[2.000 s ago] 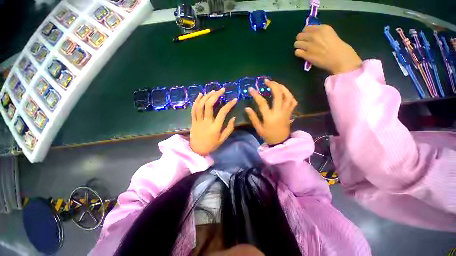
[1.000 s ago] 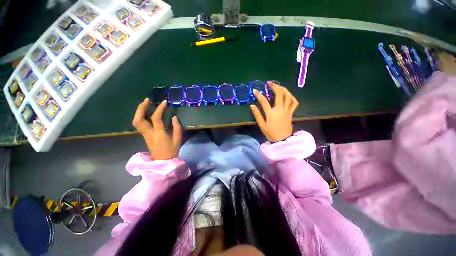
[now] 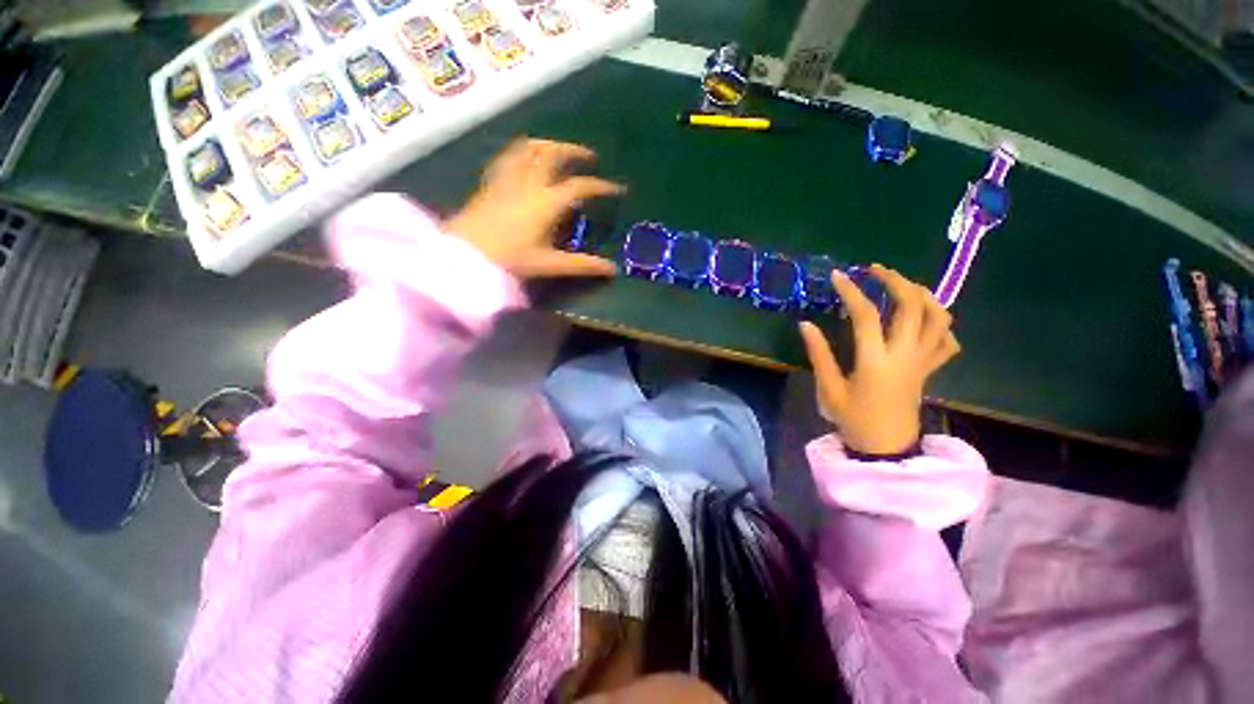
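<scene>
A row of dark watch bodies with blue and purple rims (image 3: 733, 267) lies on the green bench. My left hand (image 3: 530, 209) is at the row's left end, its fingers and thumb spread around a dark-blue piece (image 3: 578, 231); whether it grips is unclear. A gap separates that piece from the row. My right hand (image 3: 884, 351) has its fingers apart, with fingertips over the row's right end, partly hiding it. A purple-and-white strapped watch (image 3: 987, 204) lies beyond my right hand, screen dark blue.
A white tray (image 3: 392, 154) of watch bodies stands at the upper left. A yellow marker (image 3: 725, 123), a round shiny object (image 3: 725, 76) and a lone blue watch body (image 3: 890, 136) lie near the pale strip. Strapped watches (image 3: 1210, 326) and a neighbour's pink sleeve (image 3: 1086, 578) are at the right.
The view has shifted, so the bench things sit further right. My left hand has moved from below the row to around its left end. My right hand stays at the right end.
</scene>
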